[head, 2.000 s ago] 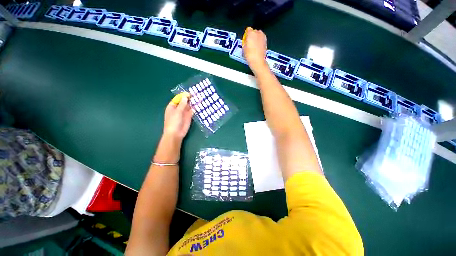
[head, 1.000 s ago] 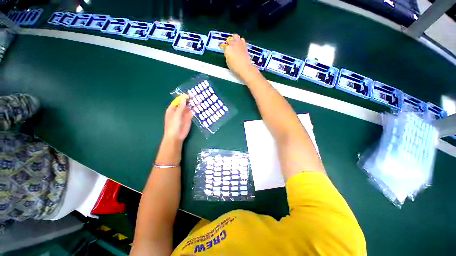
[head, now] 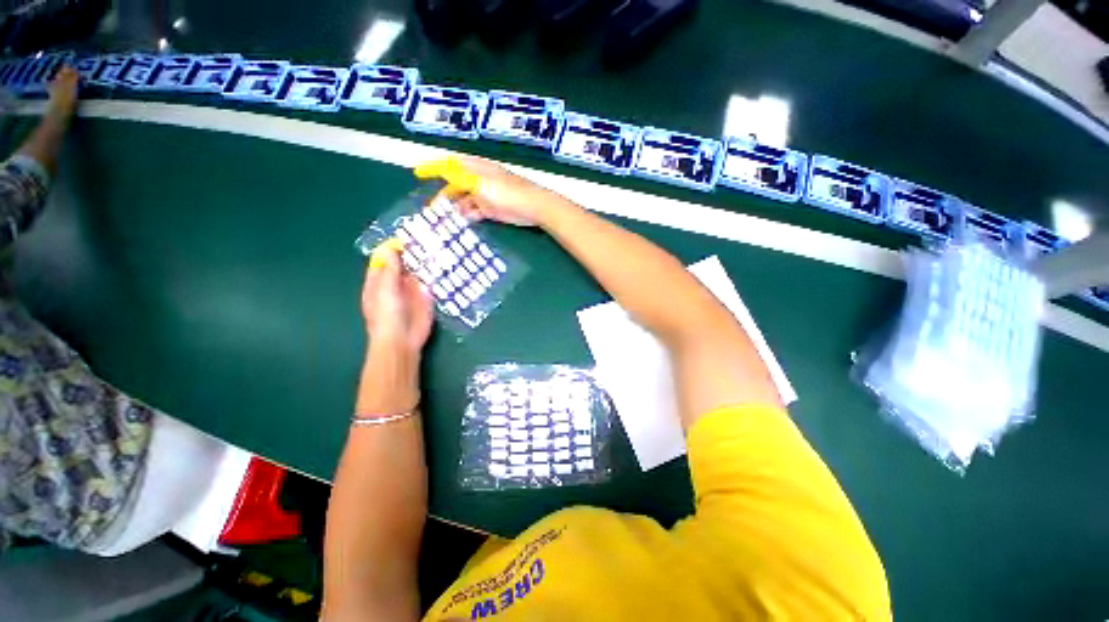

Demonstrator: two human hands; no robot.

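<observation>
My left hand (head: 397,298), with yellow finger cots, holds a clear poly bag of small white parts (head: 452,265) by its left side, tilted above the green bench. My right hand (head: 484,192), also with yellow finger cots, is at the bag's upper edge. Its fingertips overlap the bag; whether they grip the bag or a white part cannot be told. A second bag of white parts (head: 539,428) lies flat near my body. A row of pale blue plastic housings (head: 597,142) runs along the far side.
A white paper sheet (head: 635,385) lies partly under my right forearm. A thick stack of bagged parts (head: 961,352) is at the right near a metal post. A white strip (head: 681,216) crosses the bench. A co-worker's hand (head: 61,91) reaches the row's left end. Dark plastic parts (head: 559,18) sit beyond.
My right hand has come back from the housing row to the held bag. My left hand and bag have shifted slightly left. The paper has turned. The co-worker's arm now reaches the row.
</observation>
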